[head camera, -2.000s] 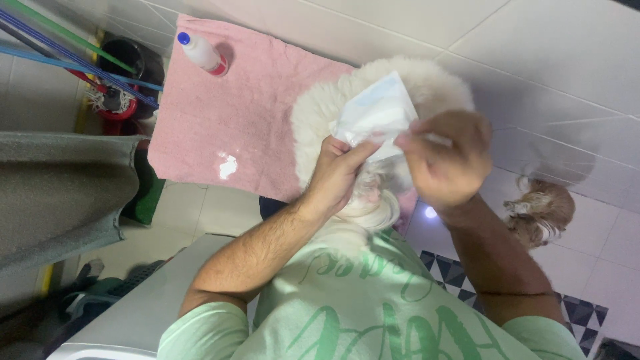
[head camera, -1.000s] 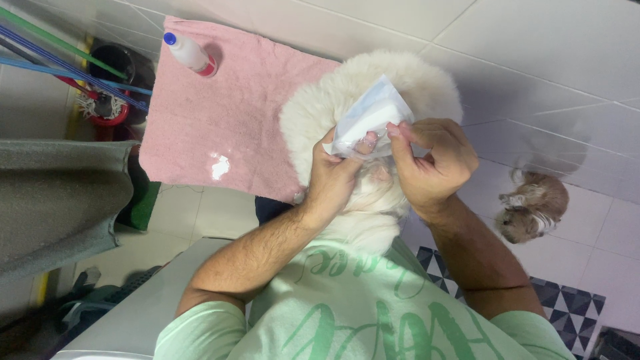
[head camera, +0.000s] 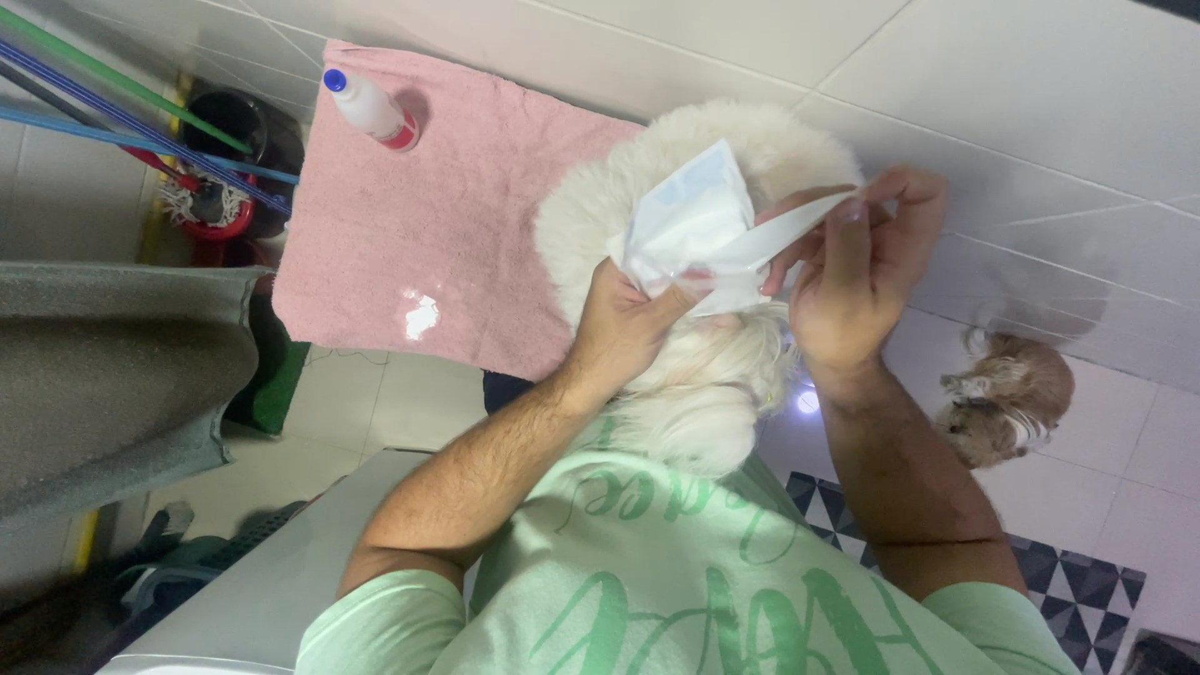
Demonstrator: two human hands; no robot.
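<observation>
A white plastic packet with a pale blue patch is between my hands, above a fluffy white dog on a pink towel. My left hand grips the packet's lower edge, thumb on top. My right hand pinches a raised white flap at the packet's right side. The dog's head rests against the green shirt, below the packet. Whether the packet is fully open cannot be told.
A white bottle with a blue cap lies or stands on the towel. A tiled wall runs behind. Mop and broom handles and a red bucket are at left. A brown dog is on the floor at right, near a patterned mat.
My right hand has moved right and away from my left hand, drawing out a white flap of the packet. My left hand keeps its hold.
</observation>
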